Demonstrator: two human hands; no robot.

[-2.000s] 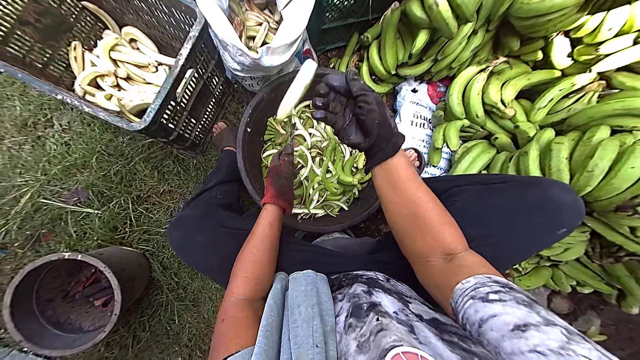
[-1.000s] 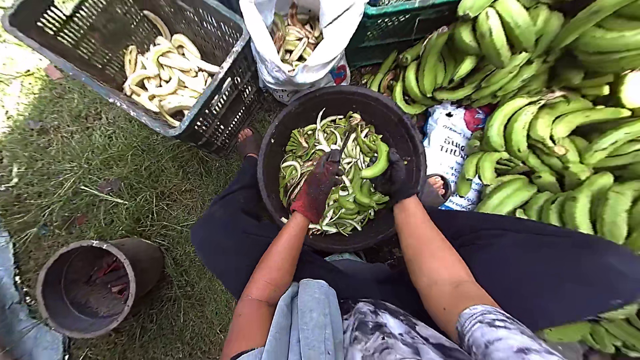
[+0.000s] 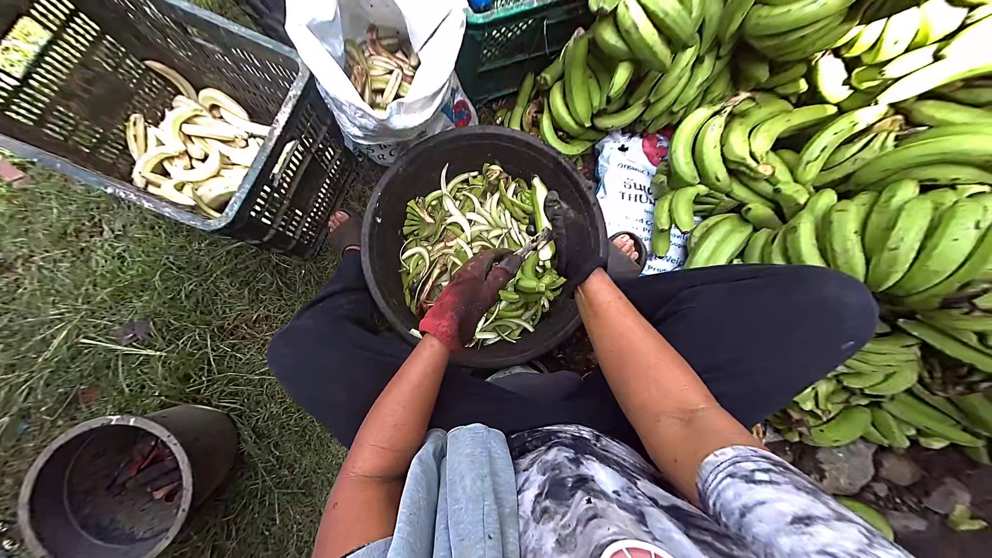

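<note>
A round black tub (image 3: pixel 387 287) stands between my legs, full of green plantain peels (image 3: pixel 465 217). My left hand (image 3: pixel 469 298), in a red and dark glove, is closed on a small knife (image 3: pixel 535 242) that points to the right, over the peels. My right hand (image 3: pixel 572 236), in a black glove, holds a partly peeled plantain (image 3: pixel 540 203) upright at the tub's right side. The blade meets the plantain; its exact contact is partly hidden by my fingers.
A dark plastic crate (image 3: pixel 263 147) with peeled plantains (image 3: pixel 198 155) stands upper left, a white sack (image 3: pixel 318 46) beside it. Green plantain bunches (image 3: pixel 814 178) heap at the right, near a printed bag (image 3: pixel 628 174). A dark bucket (image 3: pixel 186 457) lies on the grass at lower left.
The peeled plantain held up two seconds ago is gone from my right hand. One second ago a green one was there; now the one in it shows pale, peeled flesh.
</note>
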